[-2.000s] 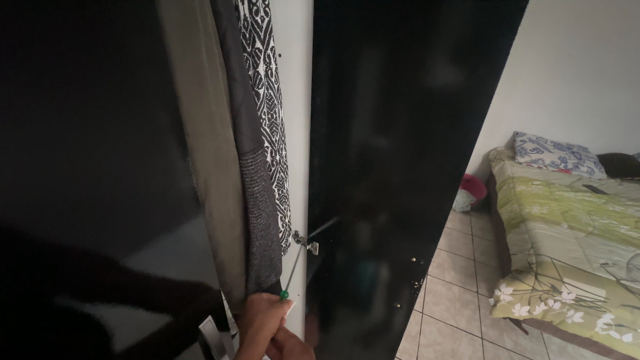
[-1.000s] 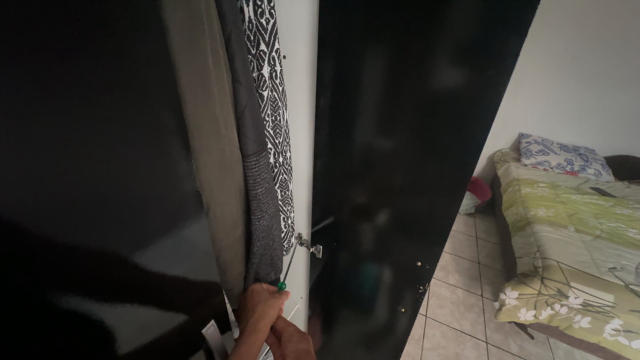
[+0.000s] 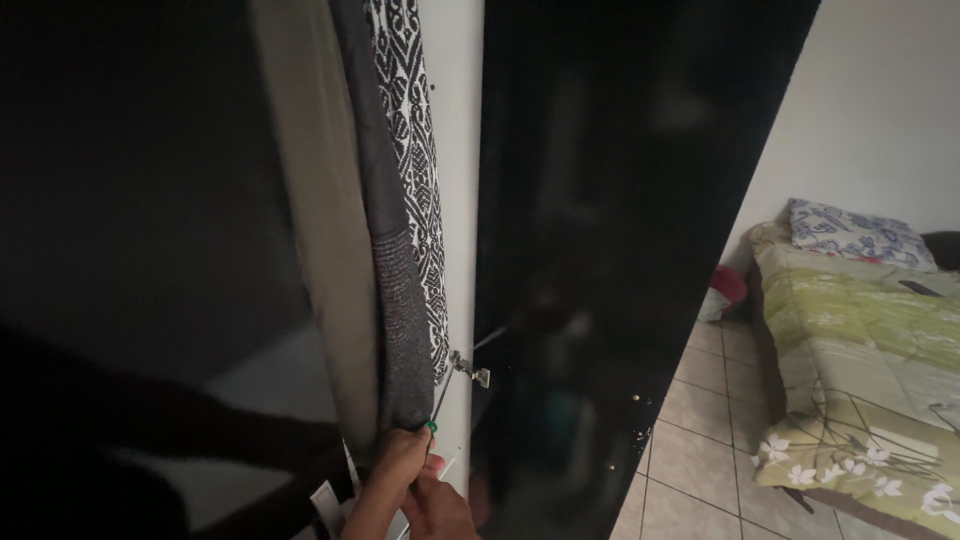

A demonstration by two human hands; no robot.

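Note:
A screwdriver with a green handle is gripped by my left hand, at the bottom centre of the head view. Its thin shaft slants up to a metal hinge on the pale side panel of a wardrobe. Below it, my right hand is close against the left, its fingers curled around the lower handle, which is mostly hidden. Just left of the shaft hang a dark grey garment and a black-and-white patterned garment. The glossy black door stands to the right of the hinge.
Another glossy dark panel fills the left side. Beyond the black door lie a tiled floor, a bed with a floral cover, a patterned pillow and a pink container by the wall.

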